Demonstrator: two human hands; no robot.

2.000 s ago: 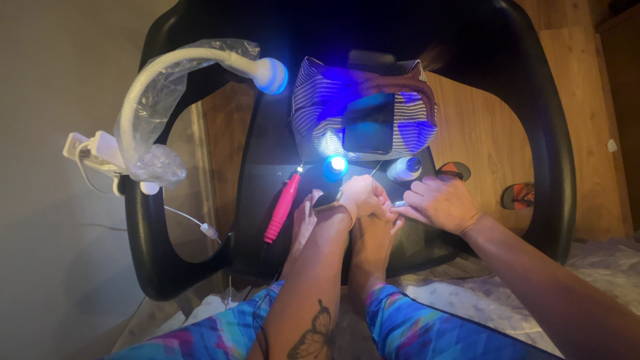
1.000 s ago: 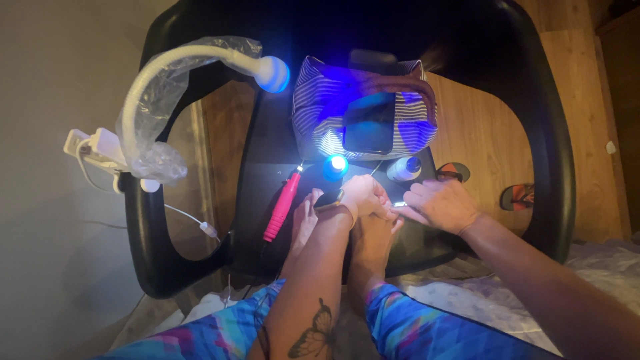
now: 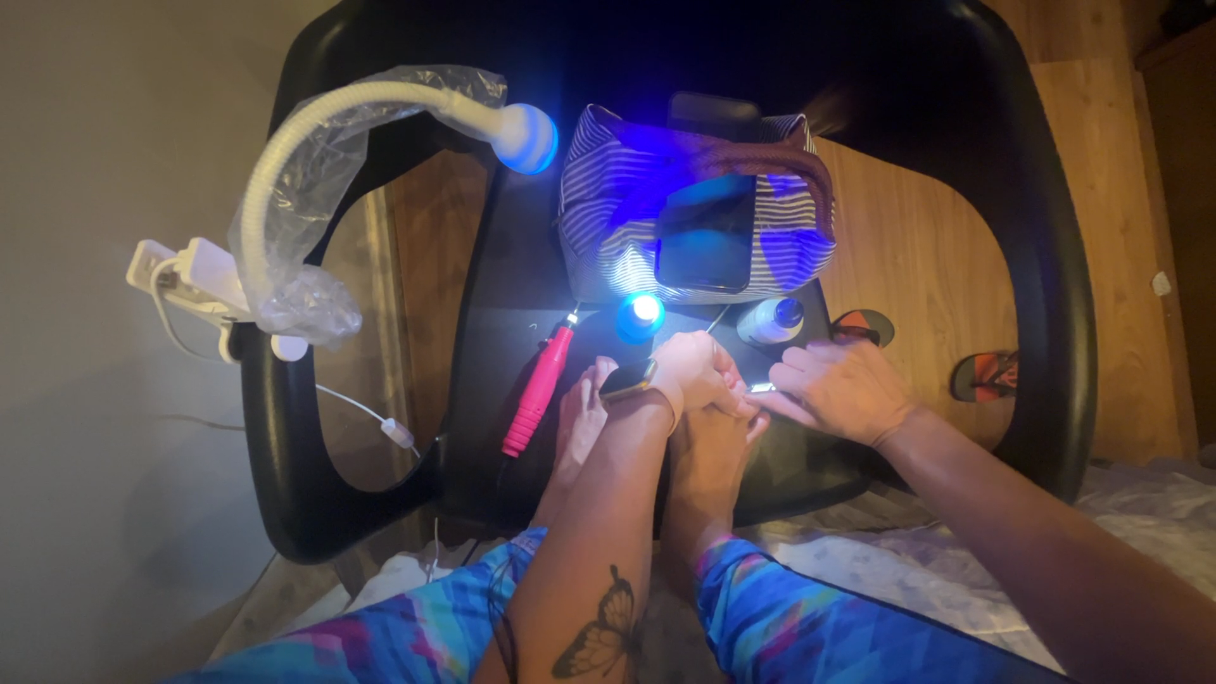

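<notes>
My left hand (image 3: 698, 370), with a watch (image 3: 627, 378) at its wrist, rests over the toes of my right foot (image 3: 708, 456), its fingers closed around a toe. My right hand (image 3: 836, 388) grips a small shiny metal tool (image 3: 762, 388) whose tip lies close to the left fingertips; its exact kind cannot be told. A pink nail drill handpiece (image 3: 539, 391) lies left of my feet on the black chair seat. Just beyond the hands stand a lit blue-white round object (image 3: 642, 312) and a white bottle with a dark blue cap (image 3: 771, 321).
A striped bag (image 3: 608, 199) with brown handles and a phone (image 3: 705, 233) against it sits behind. A gooseneck lamp (image 3: 256, 190) in clear plastic is clamped at left on the chair's armrest (image 3: 275, 475). Flip-flops (image 3: 984, 376) lie on the wooden floor.
</notes>
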